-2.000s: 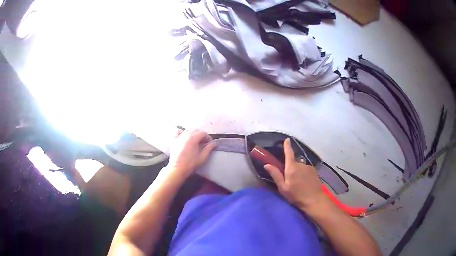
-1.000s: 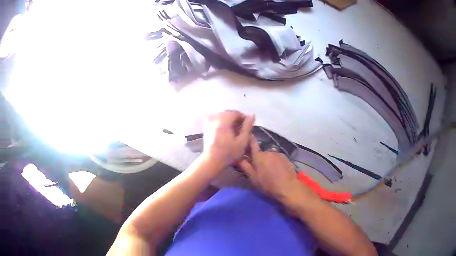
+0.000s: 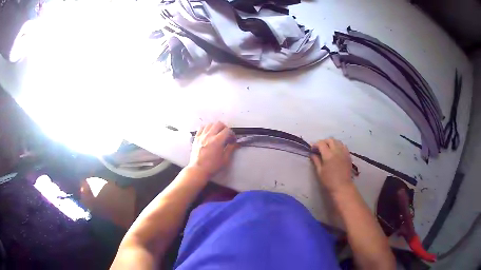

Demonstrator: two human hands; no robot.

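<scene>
A curved grey-lilac band piece [image 3: 271, 141] with a dark upper edge lies on the white table in front of me. My left hand [image 3: 212, 147] is on its left end, fingers over the band. My right hand [image 3: 332, 161] grips the band near its right end with bent fingers. The iron [image 3: 394, 205] stands at the table's near right edge, away from both hands, with its red-orange sleeve hanging toward the bottom right.
A tangled heap of grey and dark bands [image 3: 248, 39] lies at the back. Fanned pressed bands [image 3: 393, 84] lie at right, beside black scissors [image 3: 454, 116]. A loose dark strip [image 3: 387, 167] lies right of my hand. Very bright light covers the left.
My right hand has let go of the iron, which now stands farther right, and has moved onto the band. My left hand has moved back left along the band.
</scene>
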